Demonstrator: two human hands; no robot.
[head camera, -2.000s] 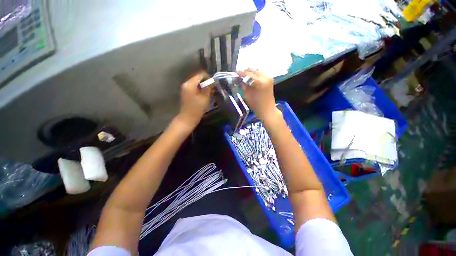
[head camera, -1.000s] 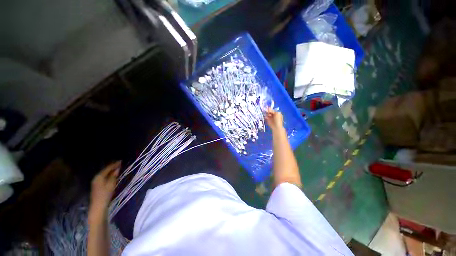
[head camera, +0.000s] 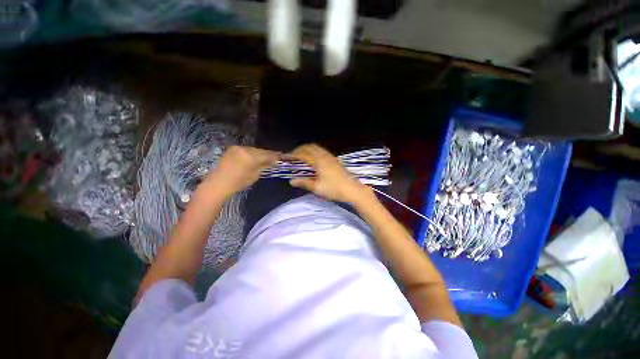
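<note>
White cables lie side by side across my dark-covered lap. My left hand is on their left part, fingers closed around or over them. My right hand lies over their middle beside it, fingers bent; whether it grips them is unclear. The hands are close together and hide part of the cables. One thin cable runs from the lap toward the blue bin, which holds a heap of white coiled cables.
A grey-white cable bunch lies left of my lap, with a shiny clear-wrapped pile farther left. Two white winding posts stick out ahead above the lap. The dark metal tying head overhangs the bin. White sheets lie at far right.
The view has swung left. My right hand has left the blue bin and come to the lap cables. My left hand has joined it there. The held coil from two seconds ago is gone from my hands.
</note>
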